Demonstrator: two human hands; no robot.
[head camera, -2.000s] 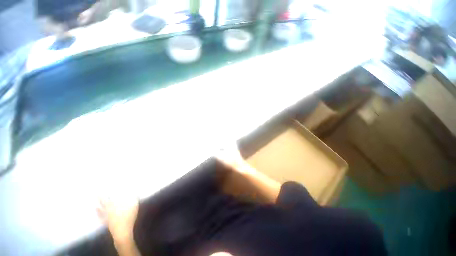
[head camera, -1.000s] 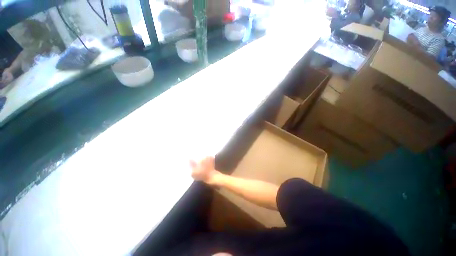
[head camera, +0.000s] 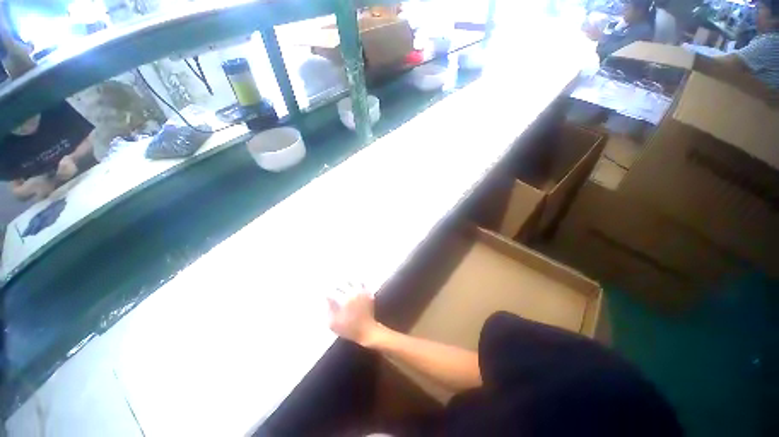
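My right hand (head camera: 352, 314) is bare and rests on the near edge of the bright white bench (head camera: 256, 256). Its fingers are spread a little and partly washed out by glare; nothing shows in it. My left hand is not in view. An open brown carton (head camera: 504, 286) stands below the bench edge, beside my right forearm. No things show inside the visible part; my dark sleeve hides its near side.
White round cups (head camera: 278, 150) stand on the green conveyor belt (head camera: 171, 224) beyond the bench, behind a green post (head camera: 354, 68). More open cartons (head camera: 574, 162) stand at the right. A person (head camera: 47, 145) is across the line; other people are at the far right.
My left hand, on the bench two seconds ago, is out of the picture. The view has turned; my right hand stays at the bench edge.
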